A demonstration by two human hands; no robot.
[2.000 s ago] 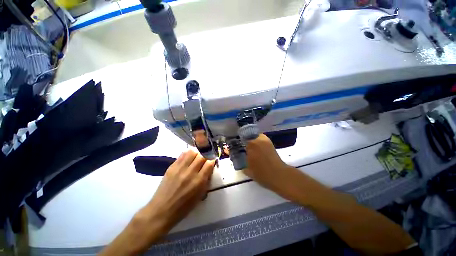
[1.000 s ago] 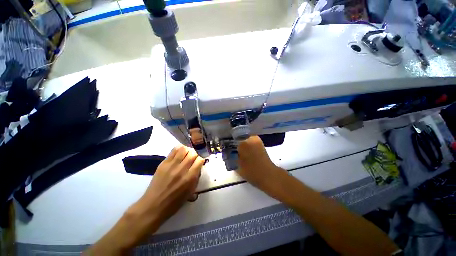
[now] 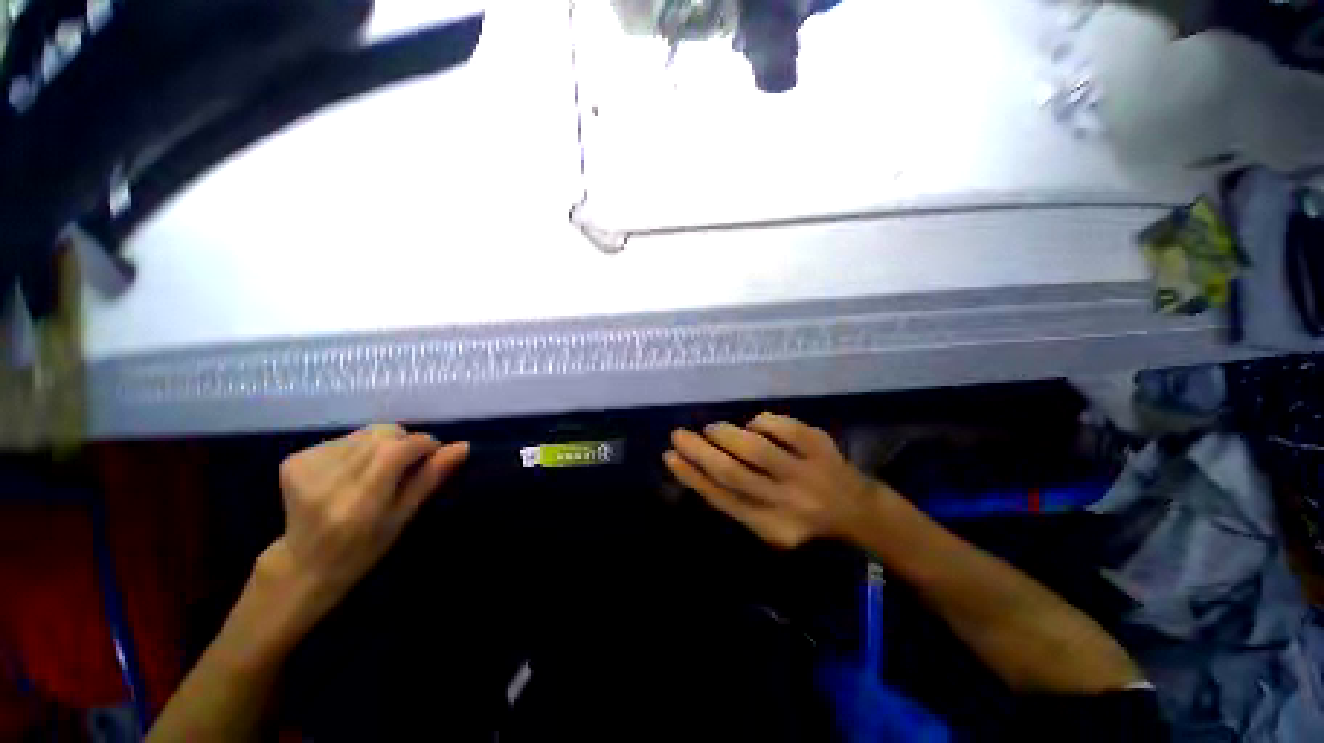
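Note:
A dark strip (image 3: 497, 452) is stretched between my hands just below the table's front edge. It is hard to tell from the dark area behind it. A small yellow-green and black woven label (image 3: 574, 454) lies on it, about midway between my hands. My left hand (image 3: 360, 494) pinches the strip's left part with thumb and fingers. My right hand (image 3: 773, 476) holds its right part, fingers pointing left. The sewing machine's lower parts (image 3: 773, 44) show blurred at the top edge; the rest is out of view.
Black cut pieces (image 3: 174, 87) are fanned at the upper left. A grey ruler scale (image 3: 581, 356) runs along the table edge. A yellow-green label pile (image 3: 1191, 259) lies at the right. Grey cloth (image 3: 1205, 537) hangs at the lower right. A red basket (image 3: 73, 581) is at the lower left.
The view has tipped down towards the table edge. Both hands have left the needle area and come down below the edge with the strip, and the label on it now shows.

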